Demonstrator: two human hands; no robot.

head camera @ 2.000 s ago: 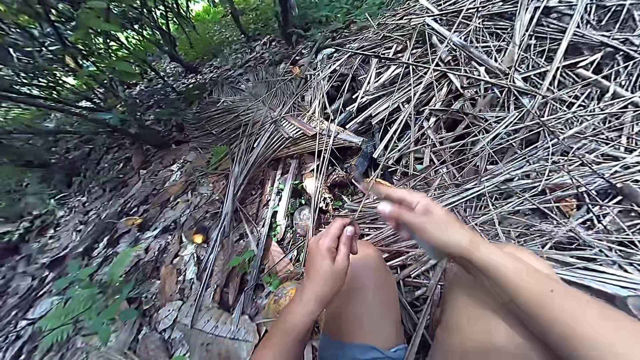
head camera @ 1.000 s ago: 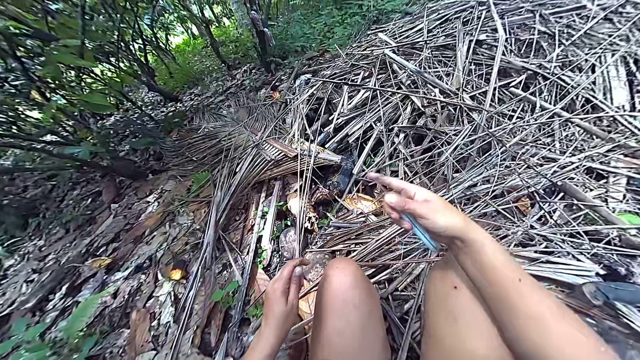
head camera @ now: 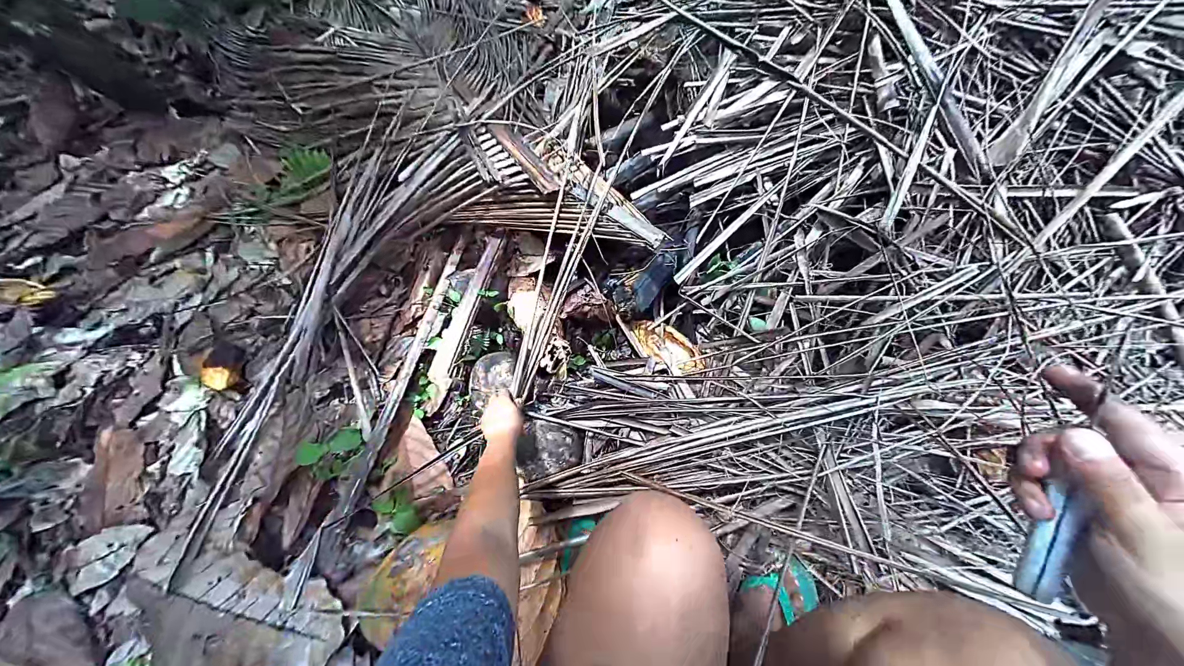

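My left hand reaches down past my knee and is closed around the lower end of a bundle of thin dry palm leaflets. Beside it lie two rounded, mottled brown objects, perhaps stones or husks. My right hand, at the right edge, has its lower fingers curled around a light blue handle-like object, with the forefinger extended; the rest of that object is hidden. Past my left hand are a pale broken husk, a yellowish open husk piece and a dark charred piece.
Dry palm fronds are heaped ahead and to the right. Brown leaf litter covers the ground at left, with small green plants among it. My bare knee is close, and green straps show near my feet.
My left hand has reached forward from beside my knee to the palm leaflets and closed on them. My right hand has moved out to the right, still holding the blue object. The view has tilted down.
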